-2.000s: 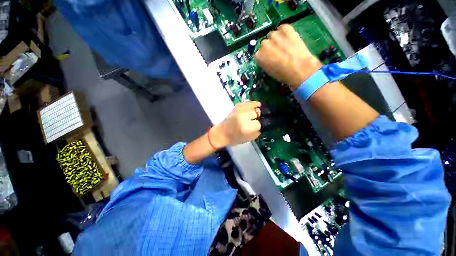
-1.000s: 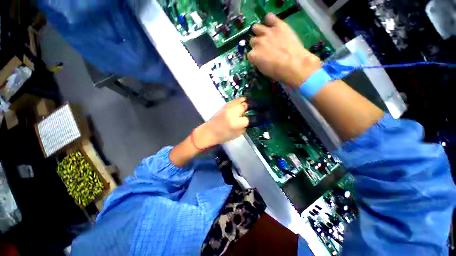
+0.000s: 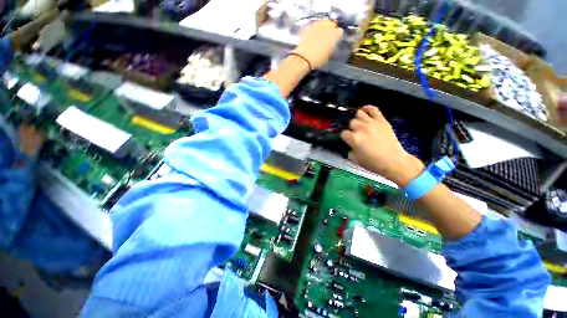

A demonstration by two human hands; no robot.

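My left hand [image 3: 320, 42] is raised at the upper shelf, over a carton of pale white or silver parts [image 3: 280, 20]. Its fingertips are blurred and I cannot tell whether they hold anything. My right hand [image 3: 376, 140], with a light blue strap on the wrist, is in front of the dark bins below the shelf, beside a bin with red components [image 3: 314, 120]. Its fingers are bent and their tips are hidden. A green circuit board [image 3: 329, 242] with a long silver heat sink [image 3: 398, 256] lies below my right hand.
More green boards [image 3: 81, 152] lie in a row to the left. A carton of yellow components [image 3: 435, 53] and a box of pale parts [image 3: 513, 84] stand on the shelf. A blue cord [image 3: 424, 71] hangs by my right wrist. Part of a person in blue [image 3: 15, 205] is at the left edge.
The view has swung up from the boards to the shelves. My left hand has gone from the board edge to the upper shelf; my right hand has moved off the board to the lower bins.
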